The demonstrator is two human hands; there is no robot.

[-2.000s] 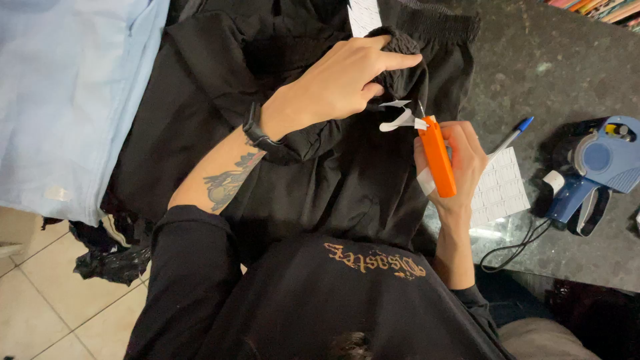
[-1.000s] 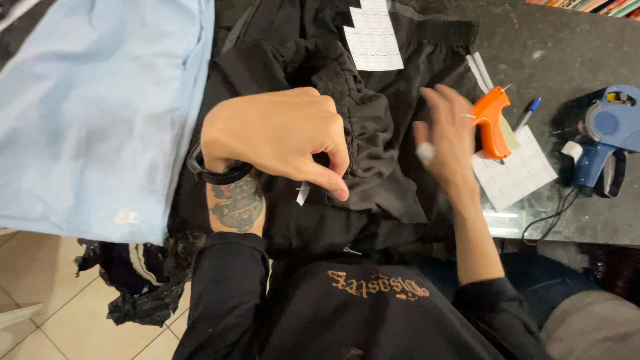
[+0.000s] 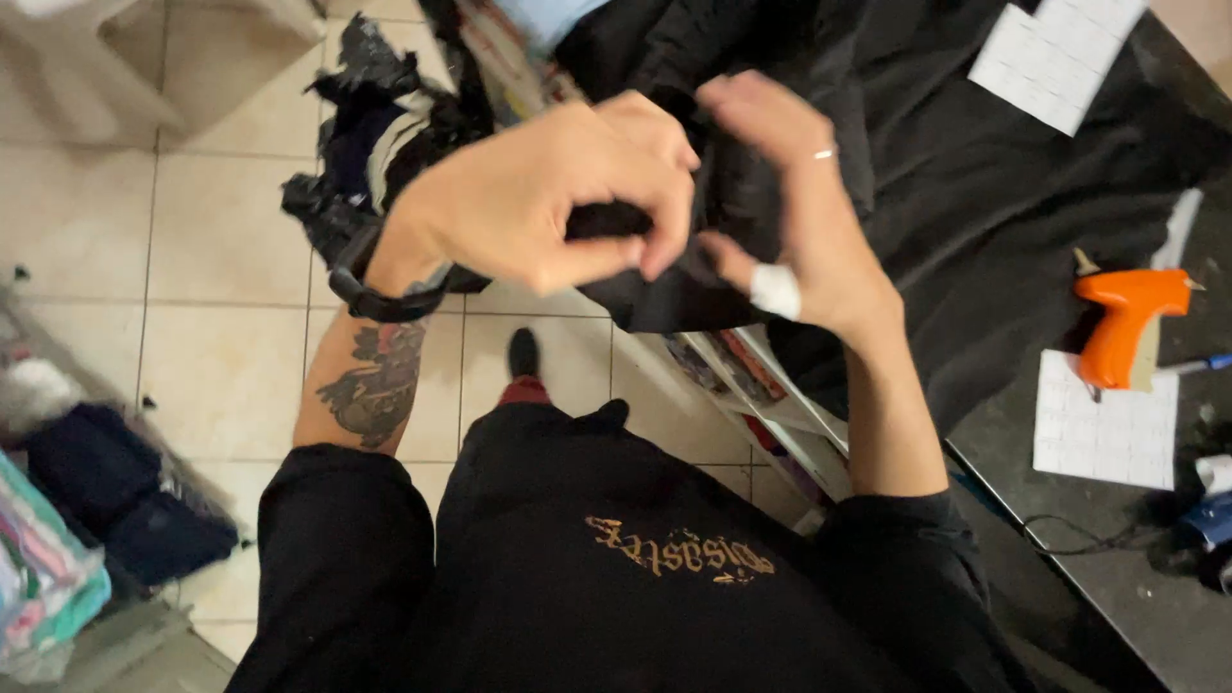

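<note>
My left hand (image 3: 563, 197), with a black band at the wrist, is raised with curled fingers, its thumb close to the fingertips. Whether something small is pinched there cannot be seen. To its right, my right hand (image 3: 804, 217) is blurred, its fingers apart and nothing seen in them; white tape wraps its thumb. Both hands are over the edge of a black garment (image 3: 962, 221) spread on the dark counter. An orange tagging gun (image 3: 1121, 322) lies partly on a white label sheet (image 3: 1102, 438). Another label sheet (image 3: 1059, 58) rests on the black cloth.
A blue pen (image 3: 1198, 366) is beside the tagging gun. A blue handheld device (image 3: 1213, 520) is cut off at the right edge, near a thin cord. Shelves (image 3: 799, 414) show under the counter. Black crumpled plastic (image 3: 361, 125) and folded dark clothes (image 3: 125, 491) are at the left.
Two seconds ago my right hand held the orange tagging gun; by one second ago it lay on the counter. My hands have come closer together. The view has swung toward the floor.
</note>
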